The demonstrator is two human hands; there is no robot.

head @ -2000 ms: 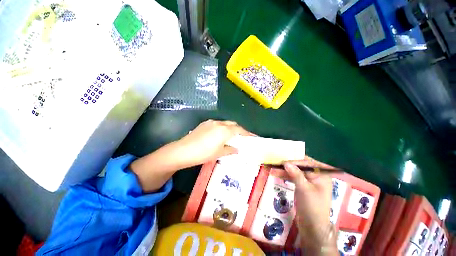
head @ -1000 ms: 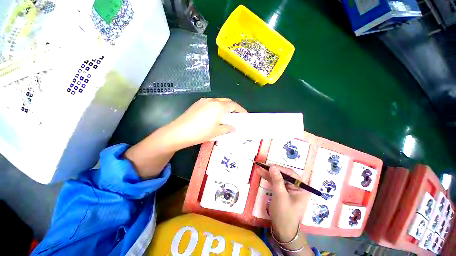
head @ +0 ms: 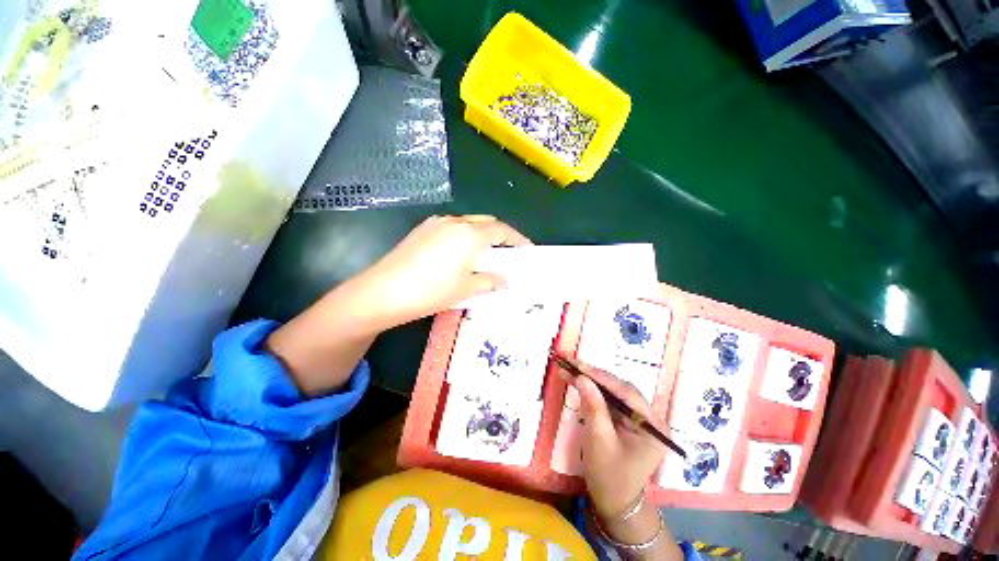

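My left hand [head: 444, 263] holds a white release paper strip [head: 581, 271] by its left end, over the back edge of the foam tray [head: 422, 411]. My right hand [head: 616, 444] holds dark tweezers [head: 630, 412] like a pencil. Their tip points up and left, at the right edge of the middle white housing [head: 487, 356] in the left pocket column. I cannot tell if the tip holds a piece. Other white housings with round mechanisms sit in the tray pockets, some partly hidden by my right hand and the strip.
A yellow parts bin [head: 597, 137] with small metal parts stands behind the tray. A large white box [head: 274, 164] with small black pads and a green piece [head: 222, 24] is at left, beside a clear plastic bag [head: 383, 137]. More foam trays [head: 876, 438] are at right; a blue device [head: 816, 27] is behind.
Compared with two seconds ago, my right hand and tweezers have moved from the strip's lower edge left and down to the left column. In the last second they stay nearly in place; the view shifts slightly.
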